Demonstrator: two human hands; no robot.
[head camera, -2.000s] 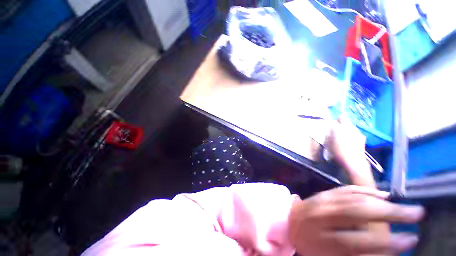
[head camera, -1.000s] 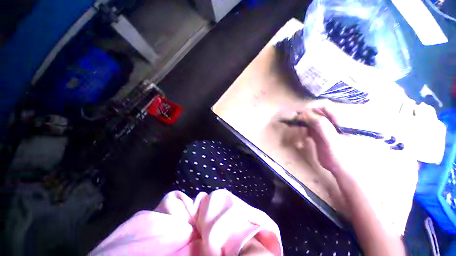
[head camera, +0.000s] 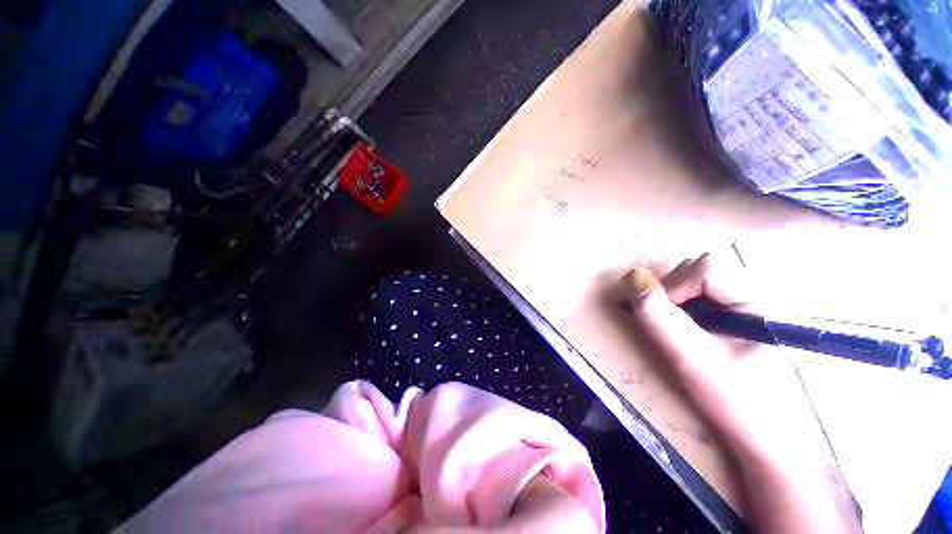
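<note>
My right hand (head camera: 684, 323) holds a long black pen (head camera: 804, 336) in a writing grip, low over a tan cardboard sheet (head camera: 522, 156) on the bench. A yellow-brown cover is on the thumb tip. The pen tip is hidden by the fingers. Small handwriting shows on the cardboard. A clear plastic bag (head camera: 887, 115) with dark parts and a white label (head camera: 778, 110) stands beyond the hand. My left hand is not visible; only a pink sleeve (head camera: 418, 448) and a bit of wrist show at the bottom edge.
A red box (head camera: 373, 180) with small parts stands low at the left, beside metal rods. A blue object (head camera: 214, 104) lies behind it at the upper left. The bench edge (head camera: 585, 365) runs diagonally past my dotted dark clothing. A blue corner shows at the right edge.
The view has moved closer to the cardboard and label. My left hand, seen open two seconds ago, has left the picture. My right hand has gone from the bench's right side to writing position with the pen.
</note>
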